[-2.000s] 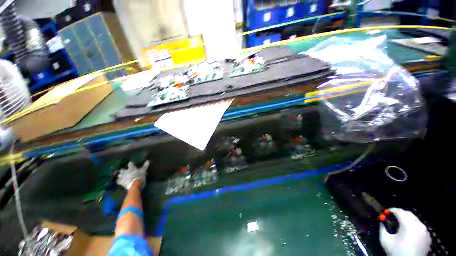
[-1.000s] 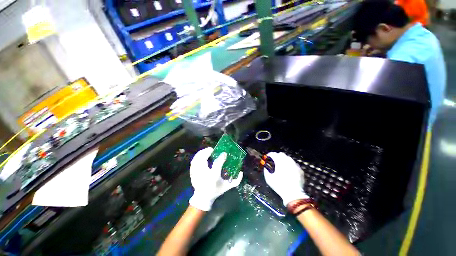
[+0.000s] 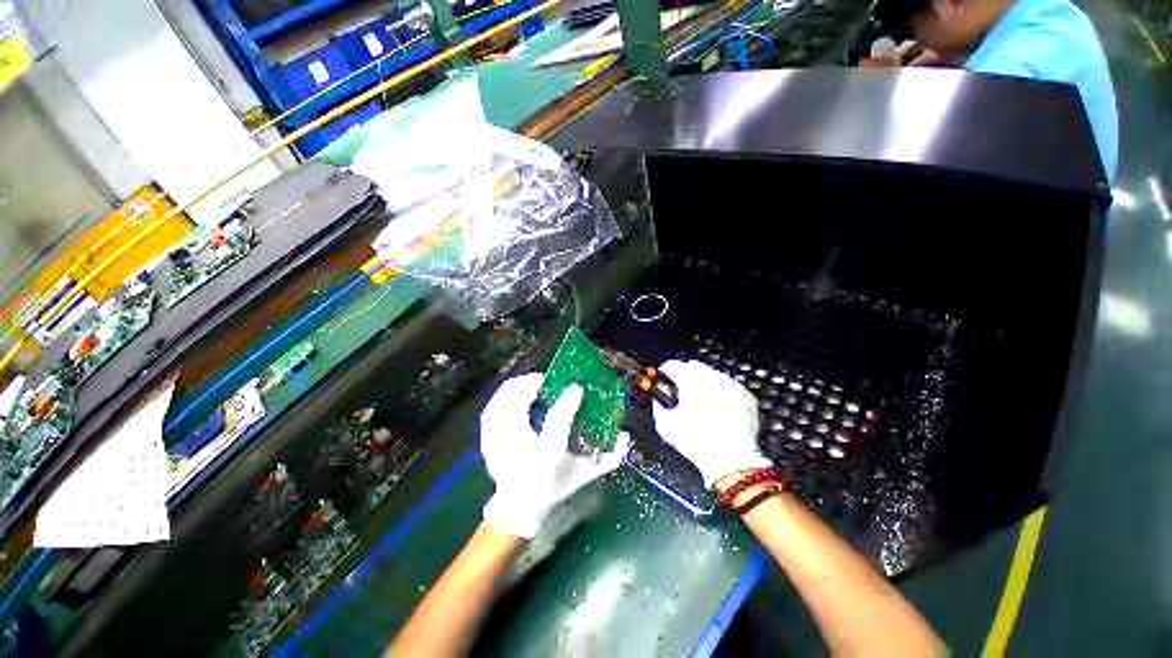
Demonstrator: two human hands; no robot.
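My left hand (image 3: 527, 456), in a white glove, holds a green printed circuit board (image 3: 585, 390) with its plain solder side showing. My right hand (image 3: 710, 418), also white-gloved, grips diagonal cutters (image 3: 653, 381) with orange-red bands. The cutters' jaws lie at the board's upper right edge, partly hidden; whether they touch a lead cannot be told. Both hands are over the front left edge of the black lead-catching box (image 3: 887, 296). A silver box handle (image 3: 671, 490) shows below the hands.
Clipped leads (image 3: 915, 444) are scattered over the box floor. A clear plastic bag (image 3: 514, 219) lies beyond the hands. Assembled boards (image 3: 302, 553) stand on the dark conveyor at left. A white sheet (image 3: 113, 482) hangs at the shelf edge. A person in light blue (image 3: 1047, 58) is behind the box.
My left hand went from the conveyor to the box, now with a board. In the last second the cutters moved closer to the board, and the view shifted so more of the box floor shows.
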